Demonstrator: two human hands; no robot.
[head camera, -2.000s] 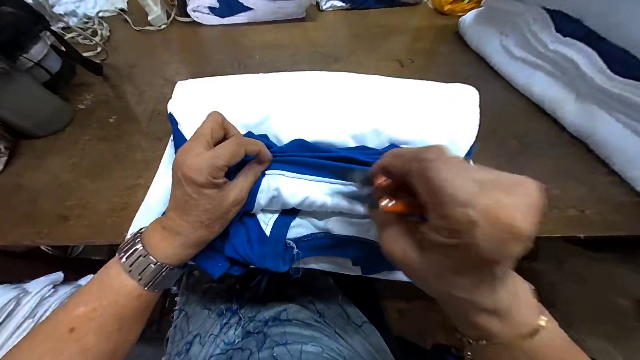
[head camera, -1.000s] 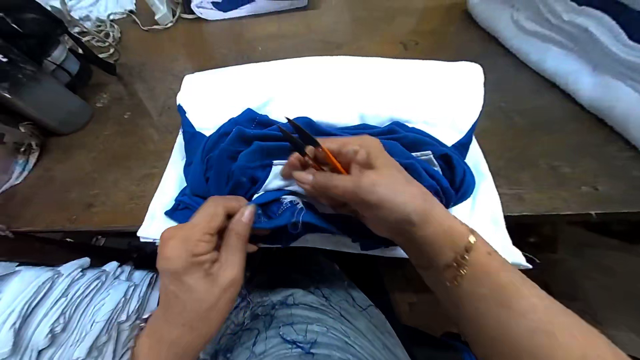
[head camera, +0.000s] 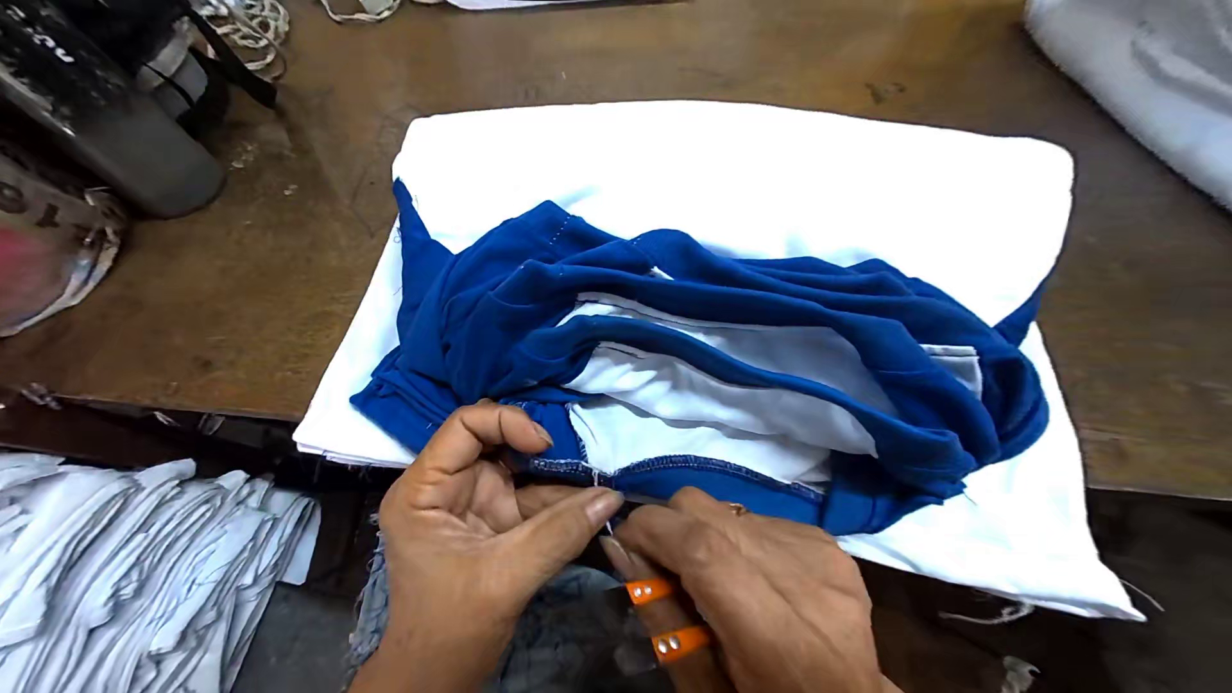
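Observation:
A blue and white garment (head camera: 731, 318) lies bunched on a stack of white fabric (head camera: 731, 173) at the table's front edge. My left hand (head camera: 491, 529) pinches the garment's near seam between thumb and finger, where loose white threads show. Touching the same edge from the right, my right hand (head camera: 751, 597) also holds thread snips with orange parts (head camera: 679, 643) against its fingers. The blades of the snips are mostly hidden beneath the hand, so their position cannot be told.
The wooden table (head camera: 327, 289) has a dark grey cylindrical object (head camera: 144, 144) and a cloth-like bundle at its left. Another white fabric pile (head camera: 1145, 77) lies at the upper right. Below the table's left edge is a stack of white cut pieces (head camera: 125, 577).
The snips, raised over the garment one second ago, are now low by my right palm. Both hands have come together at the near seam. The blue cloth is spread more openly, and the view is closer.

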